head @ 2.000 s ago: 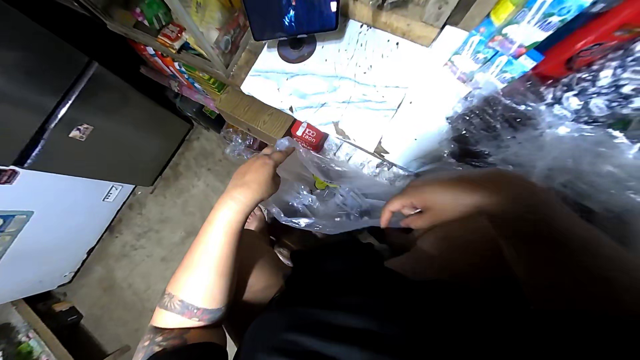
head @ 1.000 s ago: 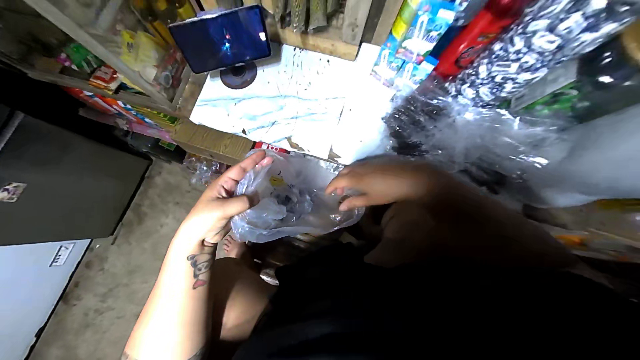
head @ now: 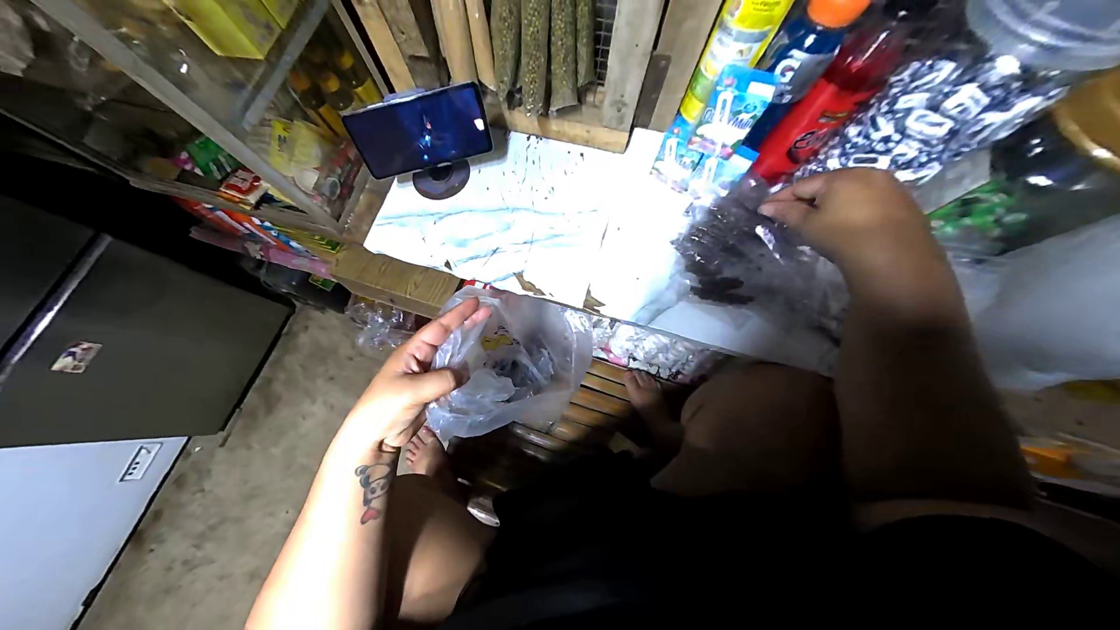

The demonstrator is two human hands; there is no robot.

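My left hand point(head: 424, 376) grips the rim of a clear plastic bag point(head: 551, 367), which hangs with its mouth facing up over a slatted wooden bench. Crumpled clear plastic and a small yellow mark show within it. My right hand point(head: 822, 206) is at the right side of the table, its fingertips pinched at the upper edge of another clear plastic bag point(head: 726, 254) with dark contents, which I cannot identify. That bag lies on the white marble-patterned tabletop point(head: 490, 219).
A phone point(head: 420, 131) stands on a round-based holder at the table's back. Drink bottles point(head: 822, 105), blue cartons point(head: 722, 122) and a large bag of wrapped candies point(head: 936, 114) crowd the right. A glass-sided cabinet point(head: 201, 96) and a grey refrigerator point(head: 149, 341) are at the left.
My right hand has left the mouth of the clear bag and moved right and away from me to the bag with dark contents. My left hand still holds the first bag.
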